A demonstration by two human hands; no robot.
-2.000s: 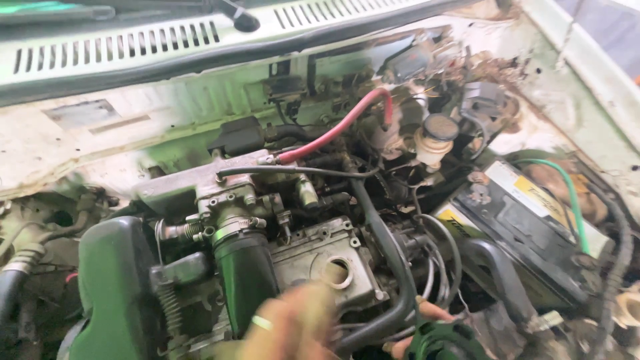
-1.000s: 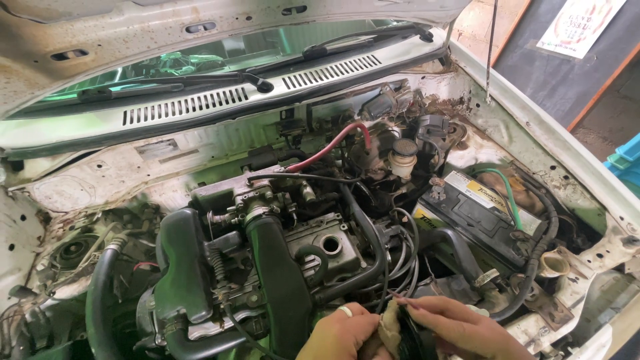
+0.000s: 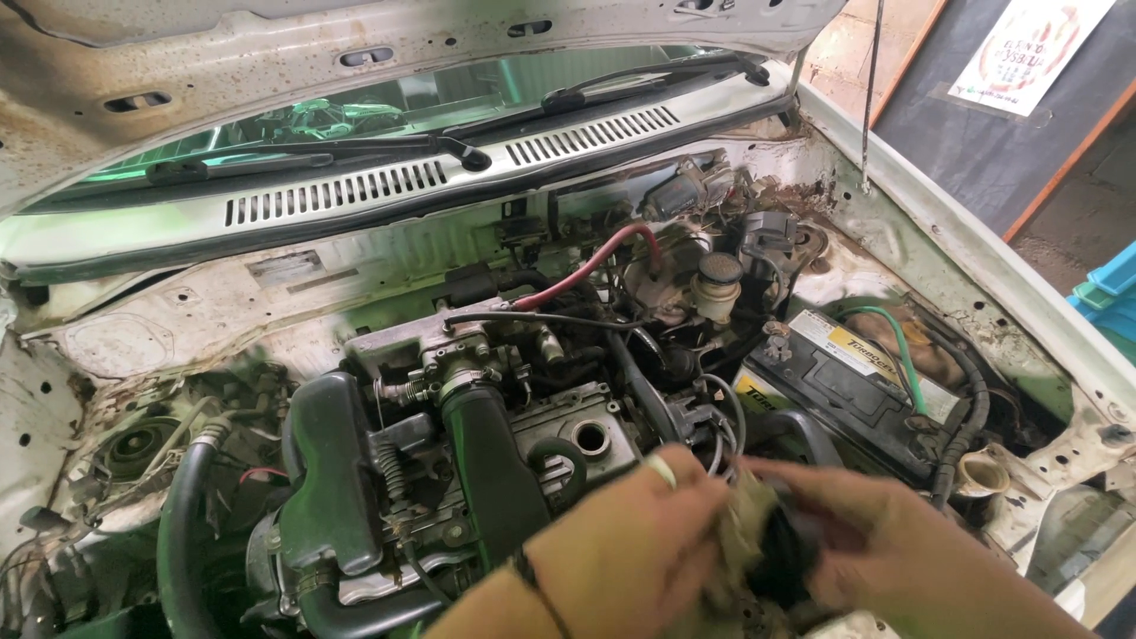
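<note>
Both hands are close together over the front of a car's engine. My left hand (image 3: 635,541), with a ring and a dark wristband, holds a crumpled tan cloth (image 3: 738,524). My right hand (image 3: 874,532) grips a dark, blurred part (image 3: 785,546) against the cloth; its exact kind cannot be told. Behind my left hand, a round oil filler opening (image 3: 589,438) stands uncovered in the metal valve cover (image 3: 572,413). A black intake duct (image 3: 497,470) runs to the left of it.
A car battery (image 3: 834,399) with a green cable sits at the right, beside an uncapped filler neck (image 3: 983,475). A brake fluid reservoir (image 3: 716,288) and a red hose (image 3: 590,266) lie further back. The raised hood (image 3: 444,31) hangs overhead; a thin rod (image 3: 872,98) stands at the right.
Two seconds ago one hand was over the valve cover by the opening. Both hands now meet to the right of it, around the cloth and dark part. The view has widened.
</note>
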